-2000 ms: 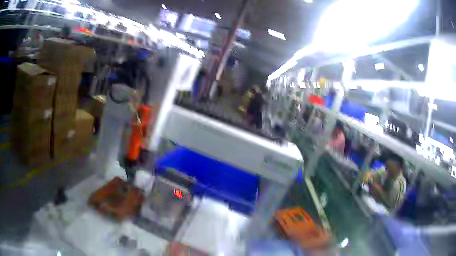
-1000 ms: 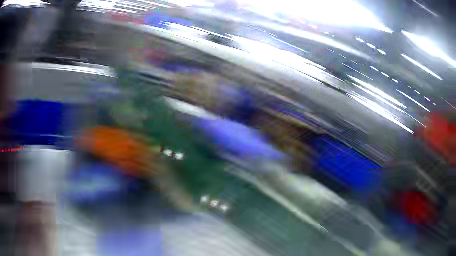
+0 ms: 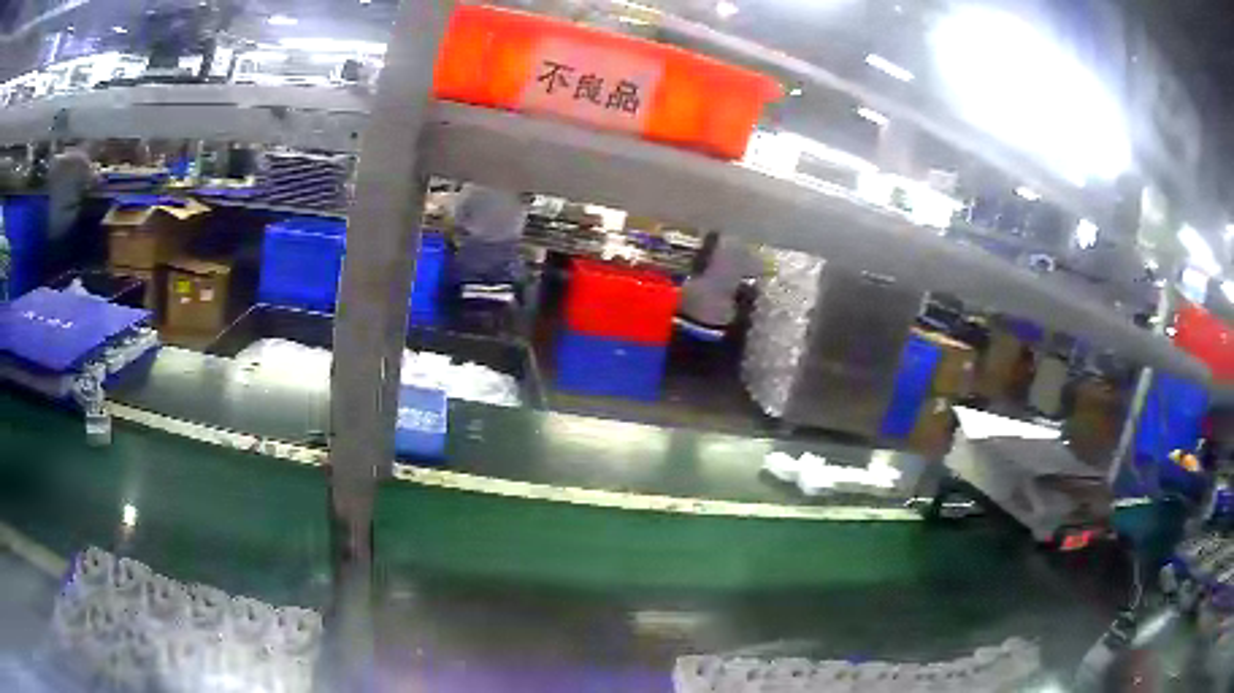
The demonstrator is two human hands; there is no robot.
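Neither of my hands is in the picture. Nearest in front of me, white plastic units [image 3: 176,626] stand in rows at the near belt edge on the lower left. More white units [image 3: 853,674] lie in a row at the bottom right, cut off by the frame's lower edge. The green conveyor belt [image 3: 582,542] runs across the view behind them. A few white pieces [image 3: 826,473] lie on the surface beyond the belt's pale edge strip.
A grey upright post [image 3: 368,298] stands in front of the belt and joins an overhead shelf holding a red-orange defect bin [image 3: 596,81]. Across the belt are a blue sheet [image 3: 68,328] over stacked white units, a small light-blue bin [image 3: 421,422], and people partly seen.
The view has swung far to the right, from the gantry machine and cartons to the conveyor and defect bin. The machine, orange tray and fixture are out of view.
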